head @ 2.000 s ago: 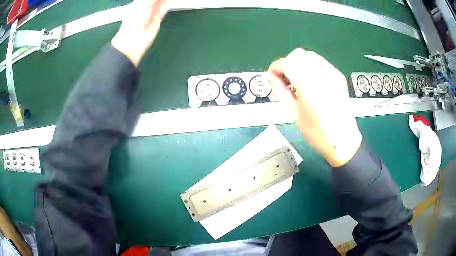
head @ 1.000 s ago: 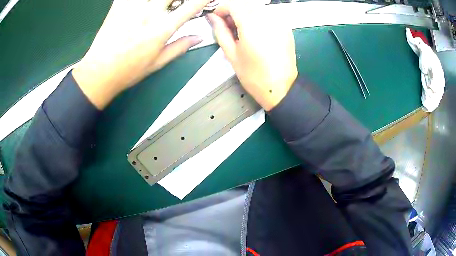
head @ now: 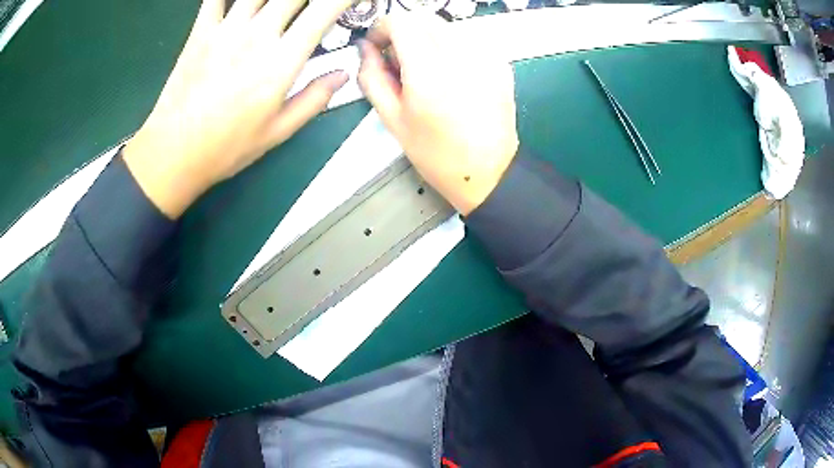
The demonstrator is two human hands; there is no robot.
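Note:
The fixture tray with round parts [head: 364, 13] shows at the top edge of the picture, cut off and partly behind my hands. My left hand [head: 242, 96] lies at its left end, fingers spread, fingertips cut off by the picture's edge. My right hand [head: 443, 101] is beside it with fingers curled at the tray's near side; whether it holds something is hidden. The grey-brown cover plate [head: 334, 260] lies slanted on the white paper sheet [head: 320, 352], just below my right hand.
Dark tweezers [head: 624, 122] lie on the green surface [head: 558, 110] right of my right hand. A white cloth or glove with a red edge [head: 777, 132] is at the far right. A long white strip [head: 585, 32] crosses behind, with a metal fitting [head: 797, 46] at its right end.
The view has tipped down. My left hand came from the far left to the tray, beside my right hand. Tweezers now show on the right. Over the last second the hands barely moved.

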